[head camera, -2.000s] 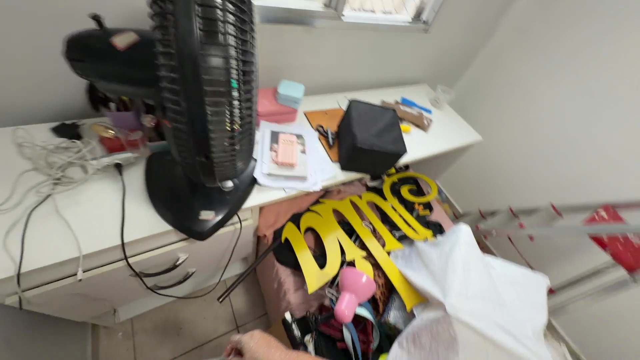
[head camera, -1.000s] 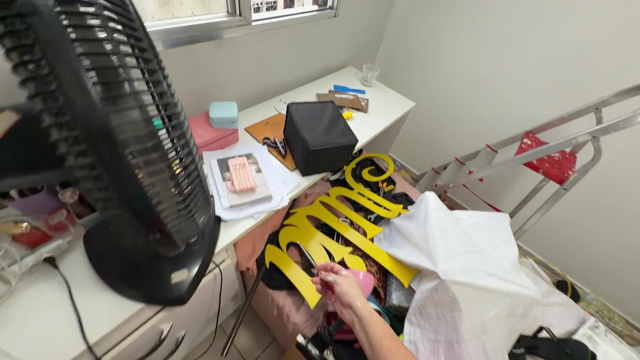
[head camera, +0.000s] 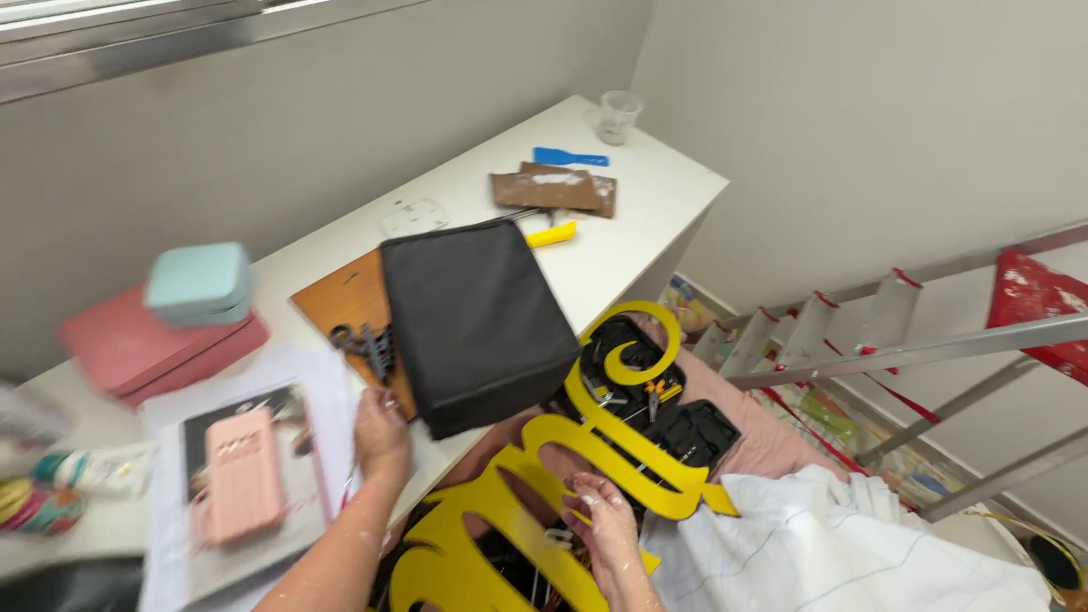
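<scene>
My left hand (head camera: 382, 433) is at the desk's front edge, beside a stack of papers (head camera: 327, 408) and just below a dark clamp-like tool (head camera: 370, 344); whether it grips anything is unclear. My right hand (head camera: 605, 518) is over a large yellow cut-out of script lettering (head camera: 629, 463), fingers bent, with no object plainly held. The lettering lies over an open black tool case (head camera: 697, 433) on pink fabric. A black fabric box (head camera: 476, 323) rests on the desk, partly over a brown wooden board (head camera: 344, 293). A pink phone case (head camera: 244, 476) lies on the papers.
The white desk (head camera: 612, 204) also bears brown sandpaper pieces (head camera: 544, 189), a blue scraper (head camera: 569, 157), a clear cup (head camera: 619, 117), and a light-blue case (head camera: 200, 283) on a pink box (head camera: 161, 340). White cloth (head camera: 807, 544) lies right; an aluminium ladder (head camera: 901, 348) stands beyond.
My left hand has come into view at the desk edge. My right hand is still over the yellow lettering. The view has moved closer to the desk, and the fan has left it.
</scene>
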